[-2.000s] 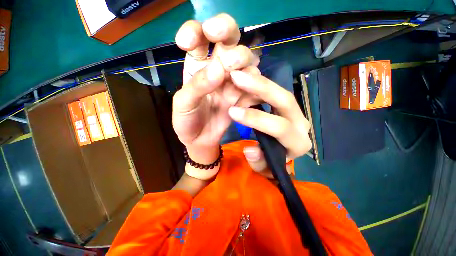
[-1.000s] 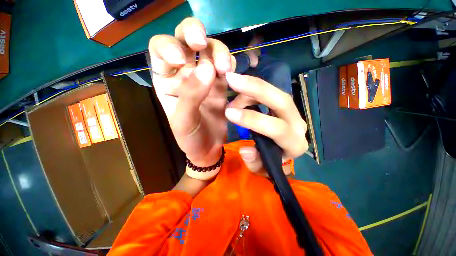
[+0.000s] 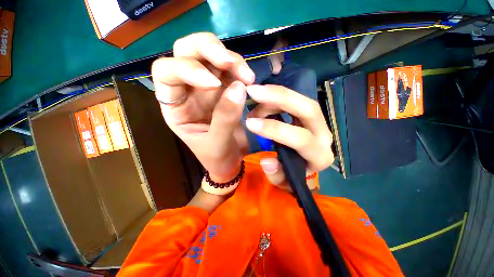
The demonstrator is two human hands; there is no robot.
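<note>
My right hand [image 3: 298, 127] holds a long slim black remote control [image 3: 306, 200], seen nearly edge-on. It slants from under my fingers down over my orange jacket to the bottom edge. My left hand [image 3: 203, 111], with a ring and a dark bead bracelet, is raised beside it with thumb and index finger pinched. The fingertips of both hands meet above the remote's upper end. Whether a small piece is between them is too small to tell.
An open gift box [image 3: 116, 32] with a black set-top box [image 3: 142, 7] stands on the green bench [image 3: 49, 48]. A large open carton [image 3: 59, 173] holds orange boxes at left. Orange boxes [image 3: 398, 92] lie on a dark surface [image 3: 379, 143] at right.
My left hand has shifted left and turned, and its thumb and index finger are now pinched at my right fingertips. My right hand and the remote have barely moved.
</note>
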